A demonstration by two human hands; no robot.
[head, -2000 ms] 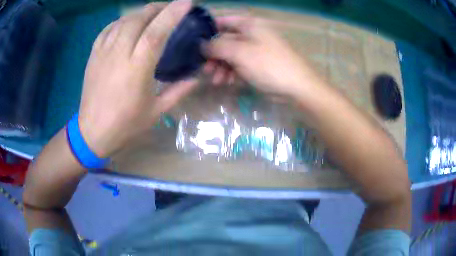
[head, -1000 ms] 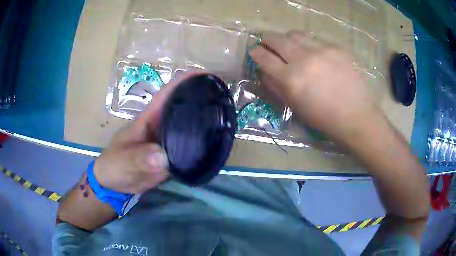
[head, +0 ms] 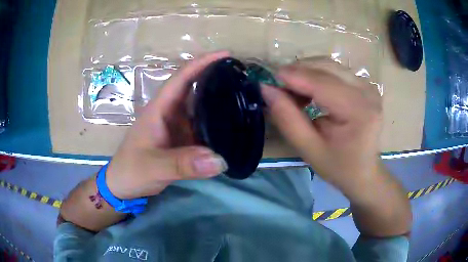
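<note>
My left hand (head: 159,135) holds a glossy black oval housing (head: 229,120) tilted over the front edge of the bench, its thumb on the near rim. My right hand (head: 328,112) pinches a green circuit board (head: 262,75) between thumb and fingers at the housing's upper right rim. Part of the board is hidden by the fingers. Another crescent board (head: 109,79) lies in a left pocket of the clear blister tray (head: 177,25). A bit of green board (head: 313,110) shows under my right hand.
A second black housing (head: 406,40) lies on the right edge of the cardboard sheet (head: 72,138). Shiny clear trays (head: 458,100) stand at the far right on the blue-green mat. The bench's white front edge runs below the hands, above a floor with striped tape.
My right hand has come from over the tray to the housing, now with a board in it. My left hand has turned the housing more edge-on and moved it slightly right. The view has shifted.
</note>
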